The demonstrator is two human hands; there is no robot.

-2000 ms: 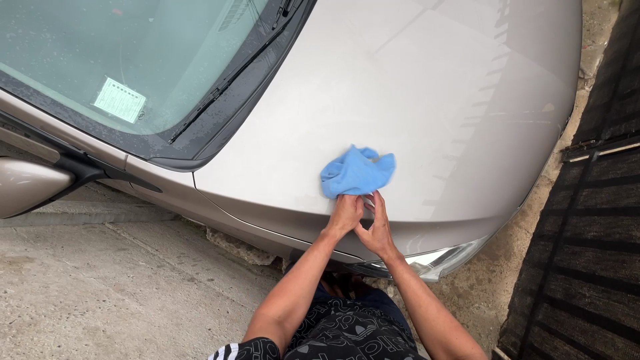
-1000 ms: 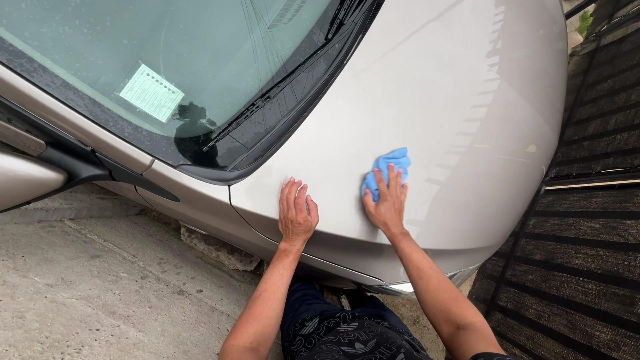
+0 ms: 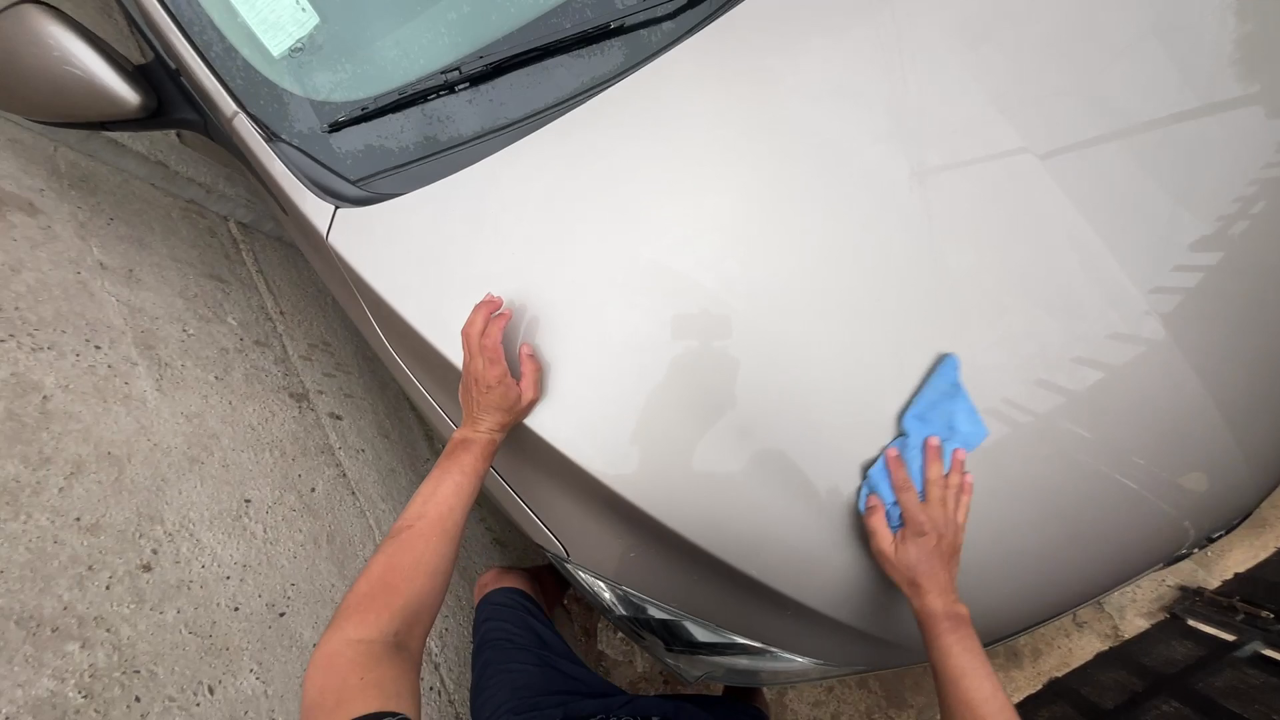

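Observation:
Under the fingers of my right hand [image 3: 925, 530] lies a blue cloth [image 3: 942, 412], pressed flat on the car's hood [image 3: 780, 250] near its front. The cloth's upper part spreads out beyond the fingertips. My left hand [image 3: 495, 370] is at the hood's side edge, nearer the windshield, with its fingers apart and slightly curled and nothing in it. Whether its fingertips touch the paint cannot be told. The hood is beige-grey and glossy, with reflections and a few light marks near the front.
A wiper [image 3: 480, 72] rests along the base of the windshield [image 3: 370, 40]. The side mirror [image 3: 75, 65] juts out at the upper left. The headlight [image 3: 690, 635] is close to my legs. Concrete ground [image 3: 170, 370] lies at the left, and a dark slatted structure [image 3: 1190, 650] stands at the lower right.
Both hands were together at the blue cloth at first. They then parted, the left free on the hood and the right on the cloth. The right hand and cloth have since moved farther from the left.

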